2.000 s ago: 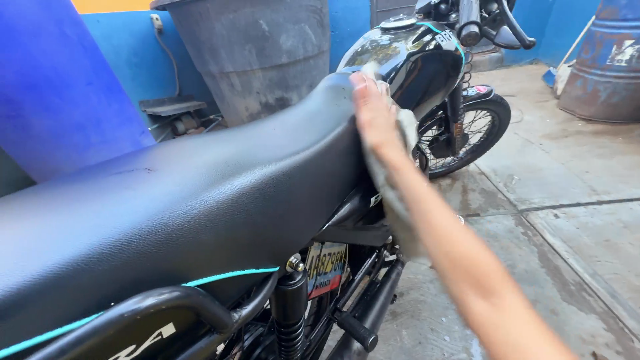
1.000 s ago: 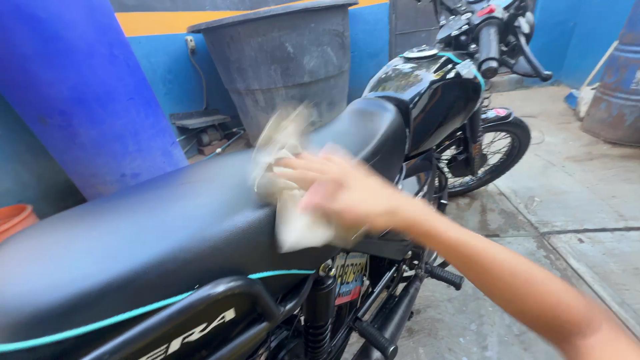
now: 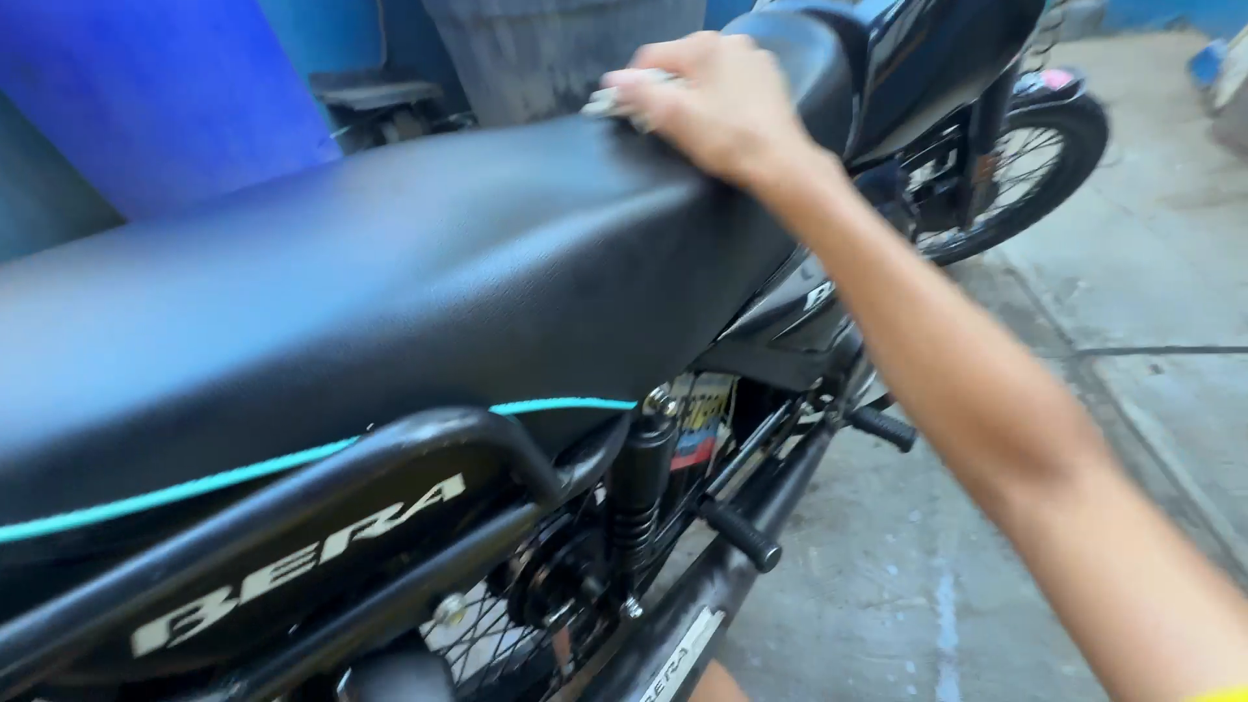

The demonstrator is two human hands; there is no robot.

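A black Bera motorcycle's padded seat (image 3: 390,283) stretches from the left edge to the fuel tank (image 3: 926,68). My right hand (image 3: 717,107) rests on the front part of the seat, its fingers closed around a pale cloth (image 3: 624,97). Only a small bunched part of the cloth shows past the fingers; the hand hides the rest. Below the seat are the black grab rail (image 3: 429,429), a rear shock absorber (image 3: 639,497) and the exhaust pipe (image 3: 702,595). My left hand is not in view.
A blue barrel (image 3: 185,97) and a large grey plastic tub (image 3: 575,58) stand behind the seat. Two footpegs, the rear one (image 3: 746,536) and the front one (image 3: 882,427), stick out on the near side over the concrete floor (image 3: 877,585). The front wheel (image 3: 1033,175) is at upper right.
The cloth in my right hand went from the seat's front side to its middle, and is now on the top of the front part. The view has moved closer to the seat.
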